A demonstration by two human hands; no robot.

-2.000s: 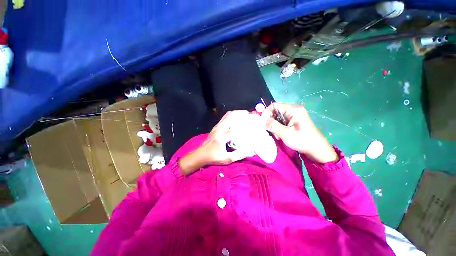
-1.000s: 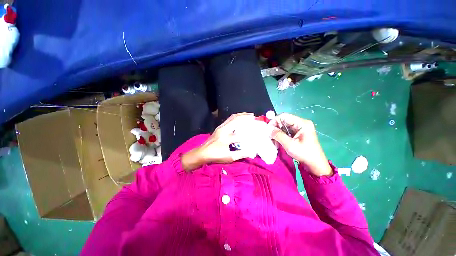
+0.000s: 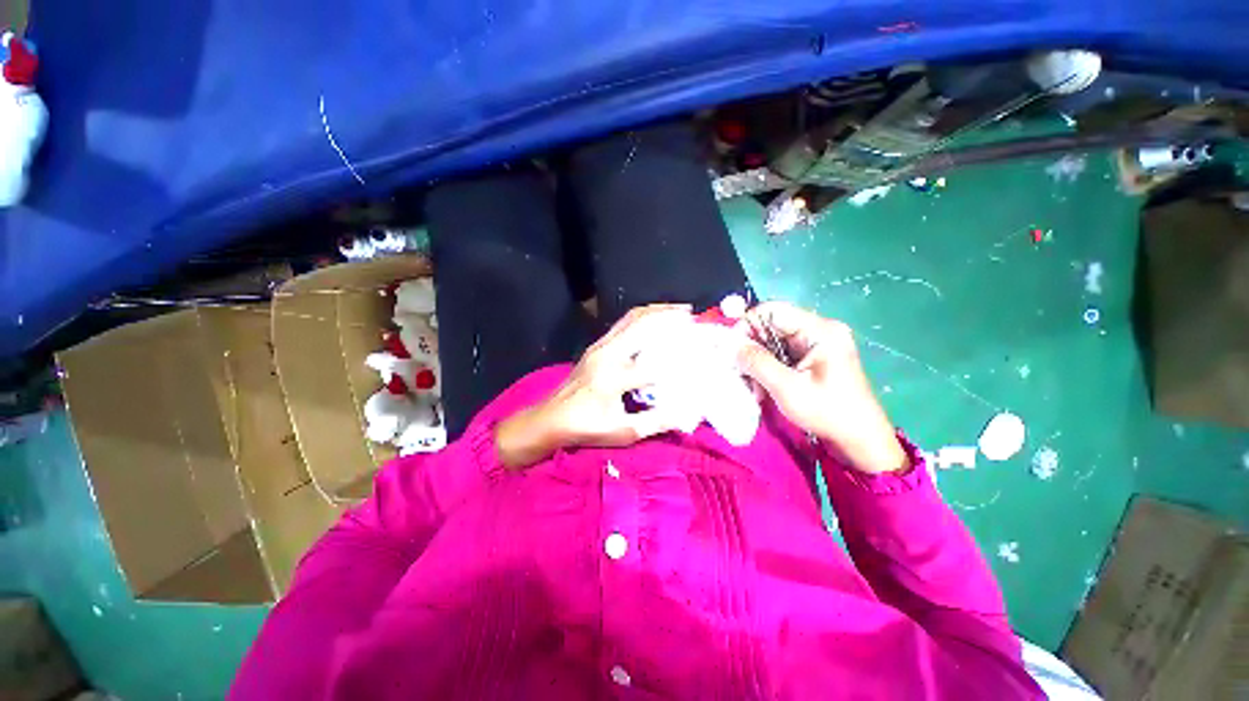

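Observation:
A white plush toy body (image 3: 712, 390) is held over my lap, overexposed so its details are lost. A small red Santa hat (image 3: 715, 316) with a white pompom shows at its top, between my hands. My left hand (image 3: 614, 384) is closed around the toy's left side. My right hand (image 3: 808, 367) touches the toy's right side near the hat, with thumb and fingertips pinched together. A needle or thread between these fingertips is too small to tell.
A blue-clothed table (image 3: 548, 69) runs across the top, with a hatted plush (image 3: 17, 123) at its left edge. An open floor carton (image 3: 165, 452) with hatted toys (image 3: 404, 377) stands left of my legs. More cartons (image 3: 1164, 589) stand at right on the green floor, with white scraps.
The red hat shows more than two seconds ago, as the toy has turned slightly. Both hands stay on the toy with small finger movements. The whole view has shifted slightly.

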